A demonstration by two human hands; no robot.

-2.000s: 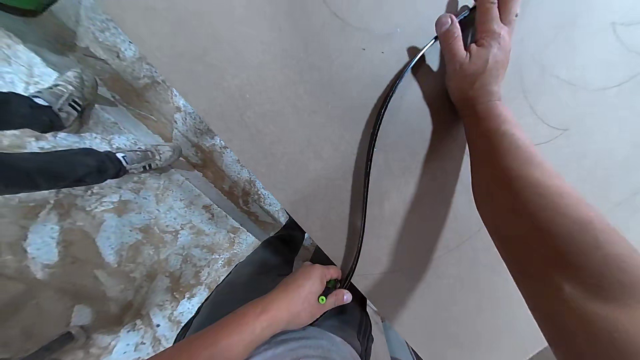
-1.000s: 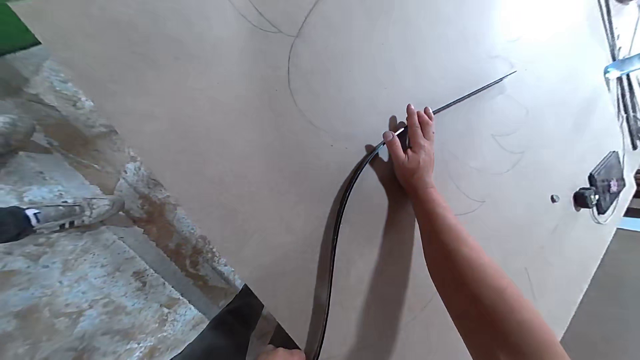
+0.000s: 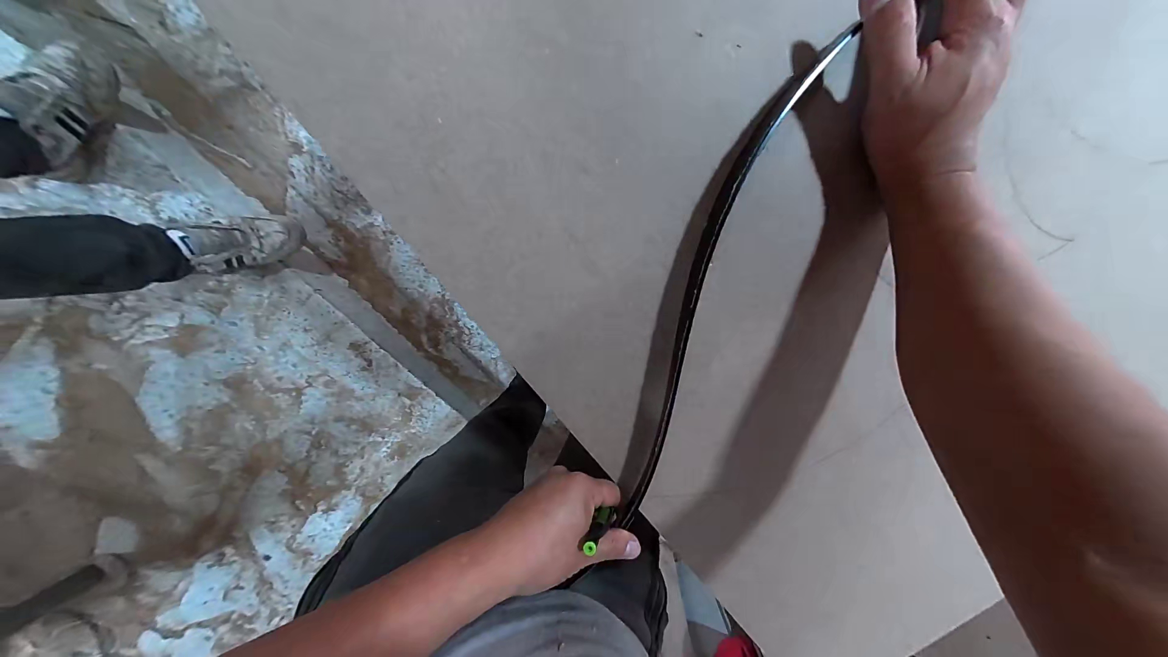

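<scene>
A long, thin black flexible strip (image 3: 698, 274) bows across a pale flat panel (image 3: 511, 182) with pencil-like lines on it. At the top right, my right hand (image 3: 935, 87) grips the strip's upper part, its fingers partly cut off by the view's edge. My left hand (image 3: 570, 529) is at the panel's near edge, closed around the strip's lower end and a slim dark tool with a bright green end (image 3: 590, 548); its exact kind cannot be told. The strip's far end is out of view.
Left of the panel's slanting edge lies a floor (image 3: 228, 383) stained with pale patches. A person's shoes (image 3: 242, 245) and dark trouser legs are there at the upper left. A dark bar-like object (image 3: 55, 598) lies at the lower left. My dark-clothed leg (image 3: 438, 493) is against the panel's edge.
The view has shifted back toward the near edge, so my left hand shows fully again. Both hands stay on the strip, which remains bowed.
</scene>
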